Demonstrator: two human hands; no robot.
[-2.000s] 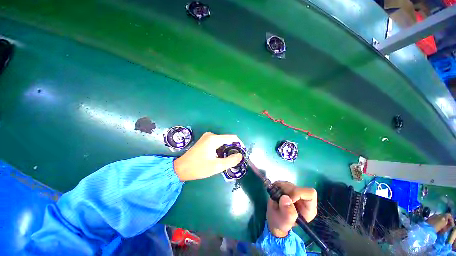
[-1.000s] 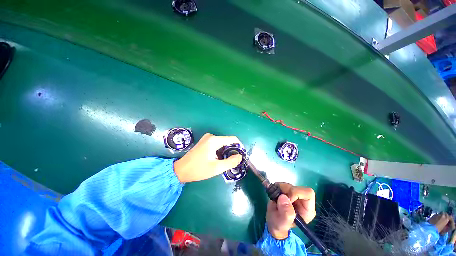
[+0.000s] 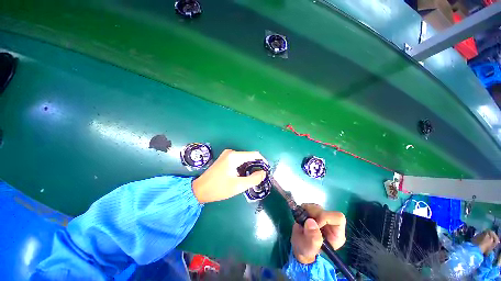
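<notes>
My left hand (image 3: 228, 175) holds a round black-and-silver unit (image 3: 257, 189) on the green bench, the thumb on a dark ring at its upper part. My right hand (image 3: 317, 230) grips a black electric screwdriver (image 3: 300, 214) with a long metal shaft. The shaft points up and left, and its tip is at the right side of the held unit. The exact contact point and any screw are too small to see. One similar round unit (image 3: 196, 156) lies left of my left hand and another (image 3: 314, 167) lies to the right.
Units (image 3: 276, 43) sit on the green conveyor (image 3: 220, 71) beyond the bench. A red cord (image 3: 329, 145) runs along the bench edge. A black ribbed box (image 3: 384, 225), a blue bin (image 3: 446, 213) and a pale post (image 3: 456, 189) stand at right. Another person's hand (image 3: 485, 240) shows at far right.
The units on the conveyor have shifted left. Both hands, the held unit and the screwdriver are in nearly the same place.
</notes>
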